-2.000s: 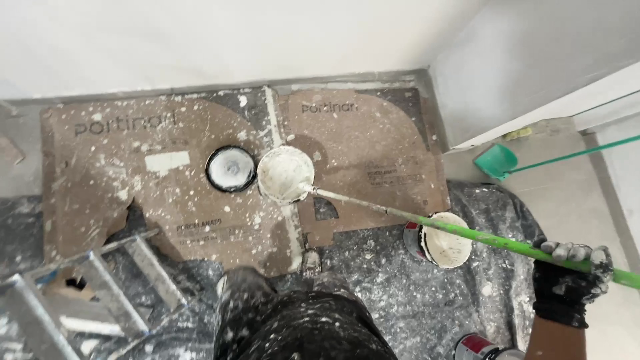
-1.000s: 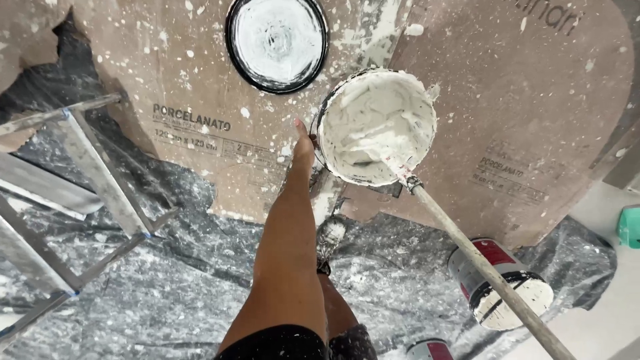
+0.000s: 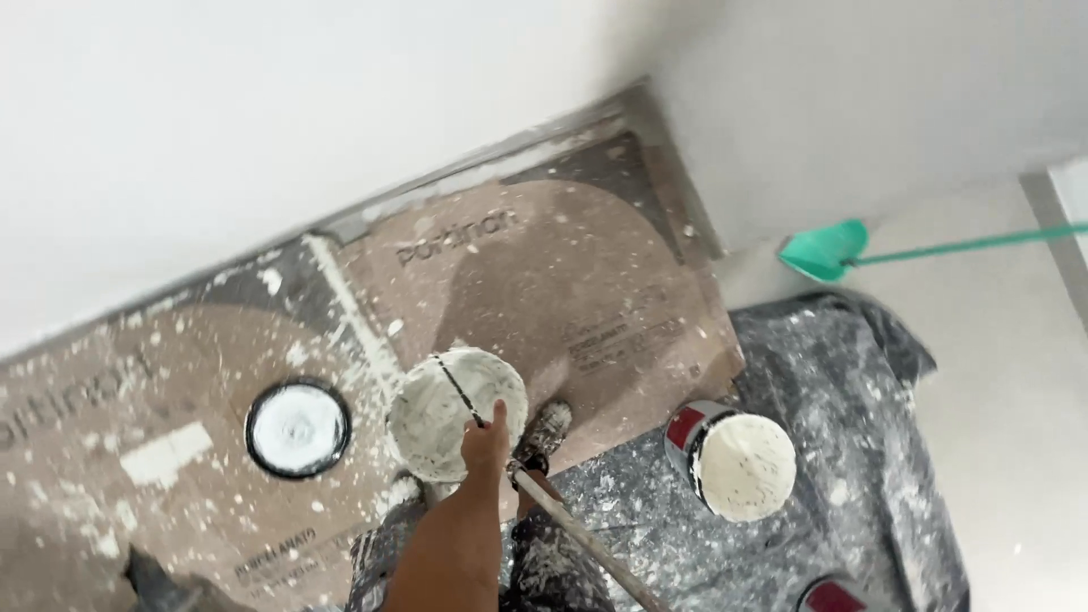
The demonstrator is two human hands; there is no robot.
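My left hand (image 3: 486, 444), ungloved, is closed around the dark wire handle (image 3: 459, 389) of a round bucket, with the thumb pointing up the picture. White paste coats the inside of the bucket (image 3: 429, 425). A paint-spattered pole (image 3: 586, 544) runs from the bucket's lower right edge out of the bottom of the view; the tool on its far end is hidden. My right hand is out of view. Both of my shoes are close below the bucket, the right one (image 3: 548, 429) resting by its side. Whether the bucket is off the floor, I cannot tell.
Spattered cardboard sheets (image 3: 544, 280) and dark plastic sheeting (image 3: 850, 408) cover the floor beside white walls. A black-rimmed lid (image 3: 299, 428) lies left. Right are a filled paint can (image 3: 746, 467), another can (image 3: 831, 597) and a green dustpan (image 3: 824, 249) with a long handle.
My left hand has moved from the bucket's side to its wire handle. My gloved right hand, seen two seconds ago on the pole's green part, is out of view. The view has swung widely.
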